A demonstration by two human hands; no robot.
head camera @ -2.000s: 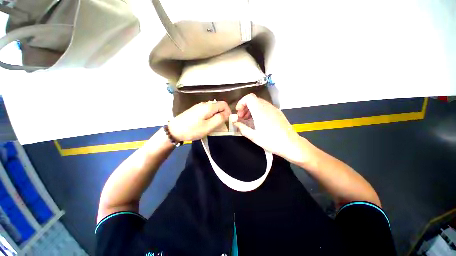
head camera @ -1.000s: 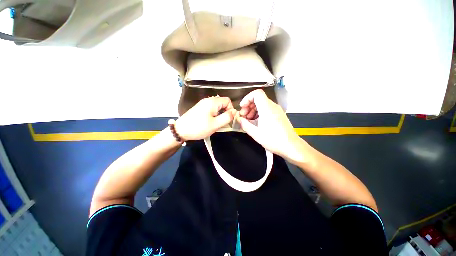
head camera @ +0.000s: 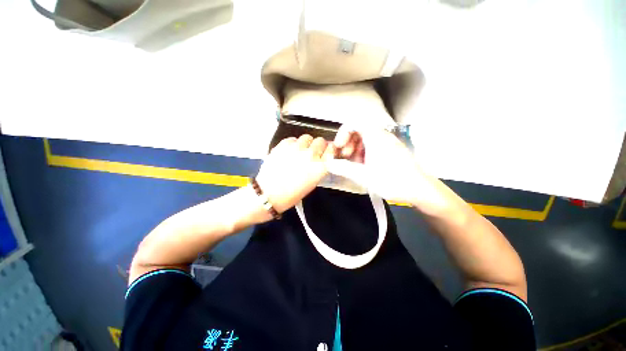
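Note:
A beige tote bag [head camera: 329,62] lies with its mouth open toward me, its near edge over the white table's edge. The pale inner pouch [head camera: 336,103] shows inside, with a dark opening along its top. One bag handle [head camera: 343,259] hangs over my lap. My left hand [head camera: 295,168] and my right hand [head camera: 384,164] meet at the near top edge of the tote, fingers bent together. What the fingertips pinch is hidden or too blurred to tell. A bit of blue film [head camera: 403,129] shows at the tote's right side.
The long white table [head camera: 171,103] spans the view. A second beige tote [head camera: 185,24] lies at the upper left. Below is a blue-grey floor with a yellow line [head camera: 151,171]. A blue and grey rack or crate [head camera: 20,274] stands at the lower left.
The view has shifted, so the tote and hands appear further right. My hands have come closer together, and the small pale tab seen between the fingers earlier is now hidden.

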